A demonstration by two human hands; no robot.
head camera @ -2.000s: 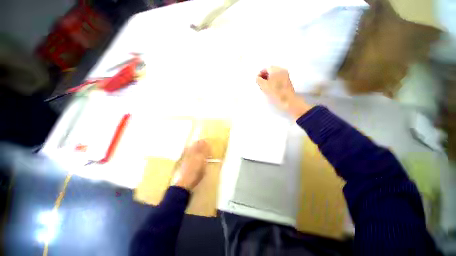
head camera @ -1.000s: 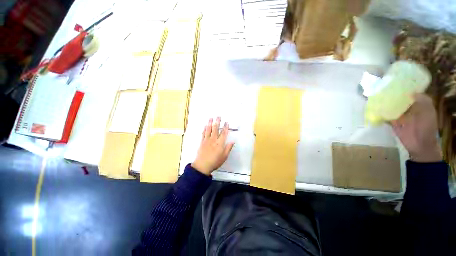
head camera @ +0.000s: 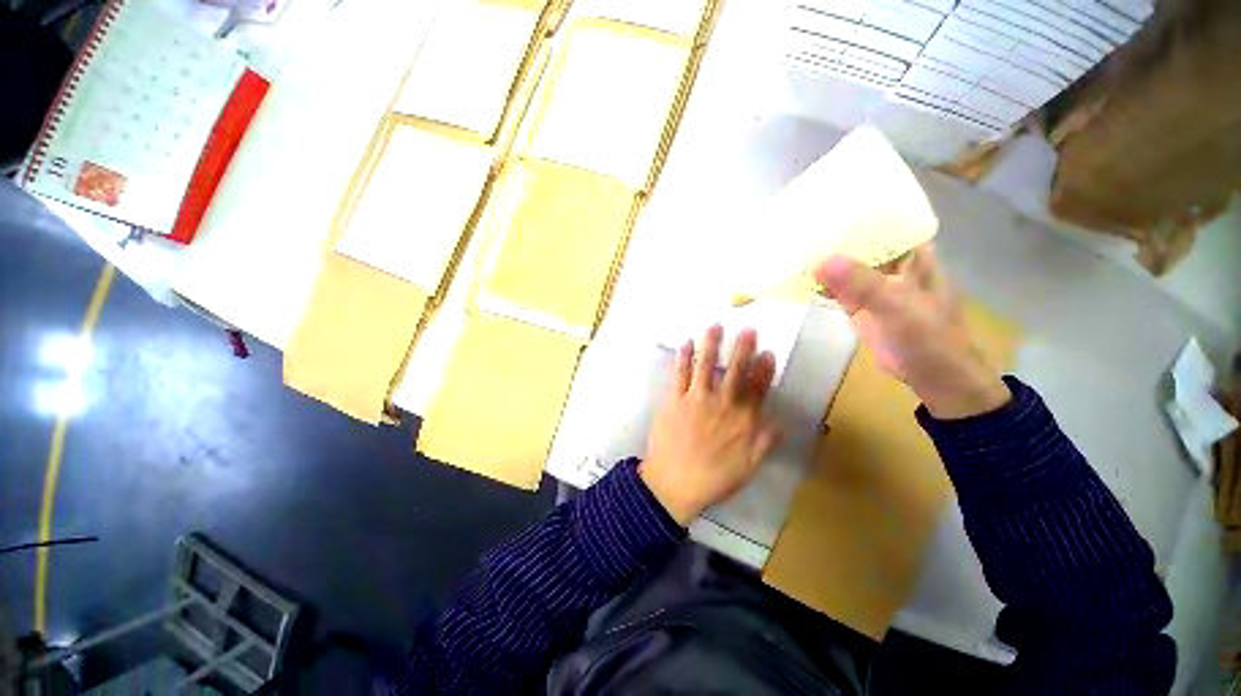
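Observation:
My right hand (head camera: 915,324) is closed around the pale yellow glue bottle (head camera: 871,204), held tilted with its narrow end towards the lower left. My left hand (head camera: 713,432) lies spread, palm down, with its fingertips on a white pad (head camera: 765,333) on the grey mat. The bottle's tip is just above the pad, near my left fingertips; whether it touches is too bright to tell. A tan kraft cover (head camera: 871,476) lies flat on the mat, right of the pad and partly behind my right wrist.
Two overlapping columns of glued pieces (head camera: 517,388) lie at left. A desk calendar (head camera: 143,129) is at far left. White pad stacks (head camera: 953,55) stand at the back, with a kraft-wrapped stack (head camera: 1150,129) beside them. Crumpled white paper (head camera: 1198,405) is at right. A metal frame (head camera: 234,612) stands on the floor.
My right hand has brought the glue bottle from the far right to the middle. My left hand is now on the white pad. The view has turned and moved closer to the glued pieces.

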